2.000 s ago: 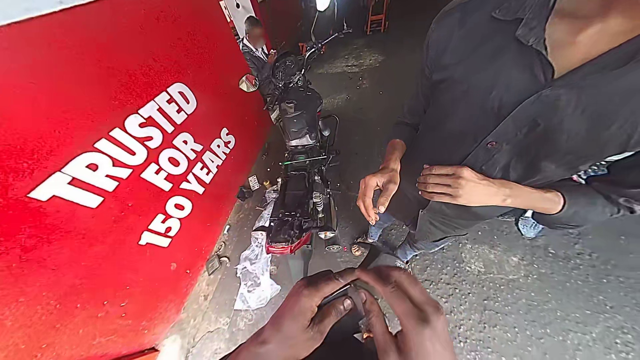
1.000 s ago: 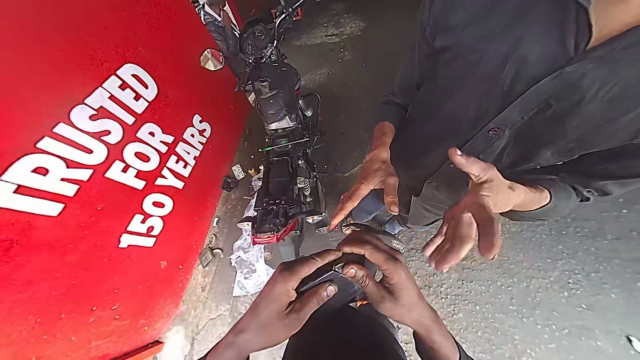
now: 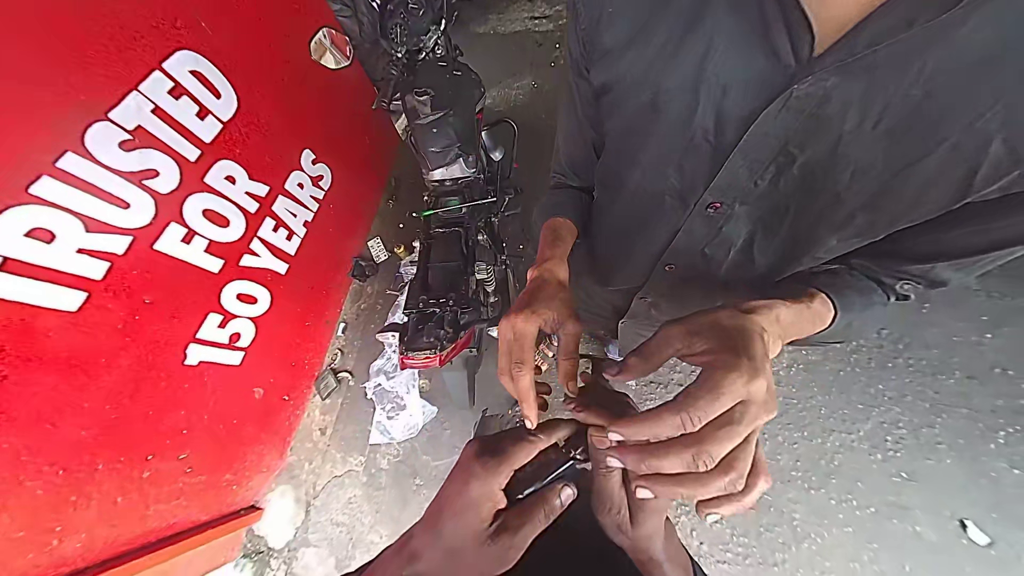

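My left hand [image 3: 500, 488] grips a small dark part [image 3: 544, 472] low in the middle of the view, its thumb along the near side. My right hand [image 3: 620, 488] is at the other end of the part, partly hidden behind a co-worker's hand. That co-worker's hand [image 3: 712, 392] reaches over my right fingers, and their other hand [image 3: 540, 336] hangs fingers down just above my left fingertips. What exactly the dark part is cannot be told. A screwdriver with a green handle [image 3: 436, 212] seems to lie across the frame of the stripped motorcycle [image 3: 440, 272].
A co-worker in a dark shirt [image 3: 720, 160] stands close on the right. A red wall with white lettering [image 3: 104, 384] runs along the left. Clear plastic sheeting [image 3: 394, 404] and small parts [image 3: 328, 382] lie on the ground beside the motorcycle.
The co-worker's hands have come down and in, from apart above my hands to right at them. My hands still hold the dark part. The view has shifted.
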